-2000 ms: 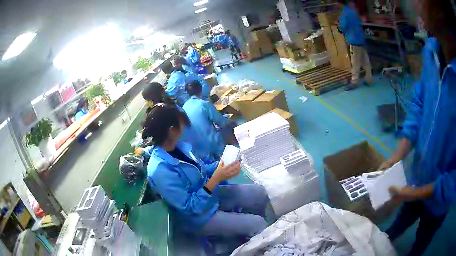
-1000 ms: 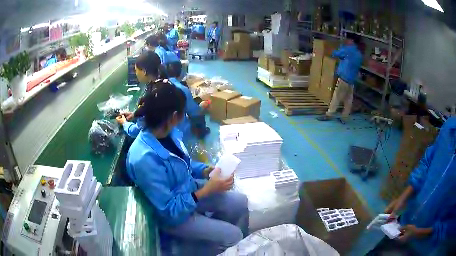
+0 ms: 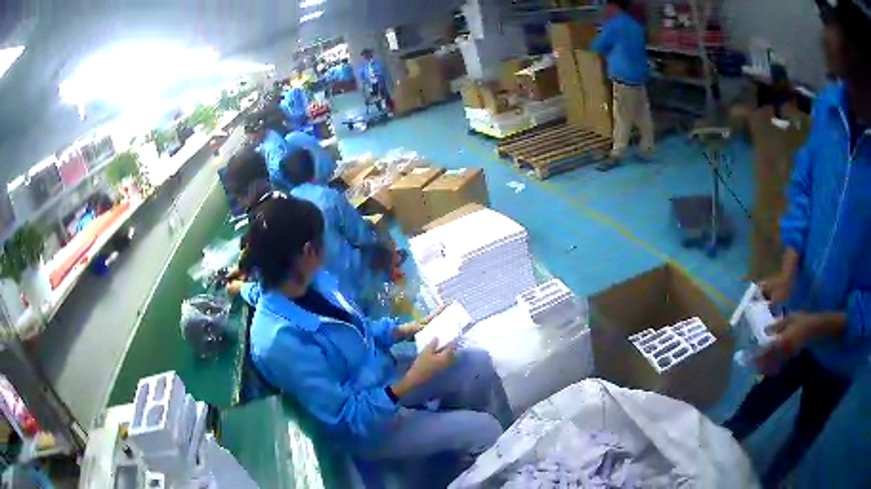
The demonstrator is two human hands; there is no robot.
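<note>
Neither of my hands is in the picture. The large white woven sack [image 3: 683, 432] lies nearest, at the bottom edge, open-topped with small white slugs [image 3: 573, 463] inside. At the lower left, a stack of white packaging inserts [image 3: 158, 411] with oval and long openings stands on the white machine. An open brown carton [image 3: 621, 329] on the floor behind the sack holds white inserts [image 3: 673, 341] with dark openings. A tall pile of flat white pieces [image 3: 477, 258] stands beside the seated worker, on a plastic-wrapped white bundle [image 3: 530, 358], with a small insert stack [image 3: 546, 300] next to it.
A seated person in blue [image 3: 329, 358] holds a white piece at centre-left. A standing person [image 3: 826, 229] at right holds white pieces. The green bench [image 3: 263, 439] runs along the left. Closed cartons [image 3: 454, 194] and a wooden pallet [image 3: 554, 148] stand farther back.
The view swings right and lower, then partly back left, so more of the sack shows again. The carton now shows more inserts. The standing person's hands have moved away from the carton.
</note>
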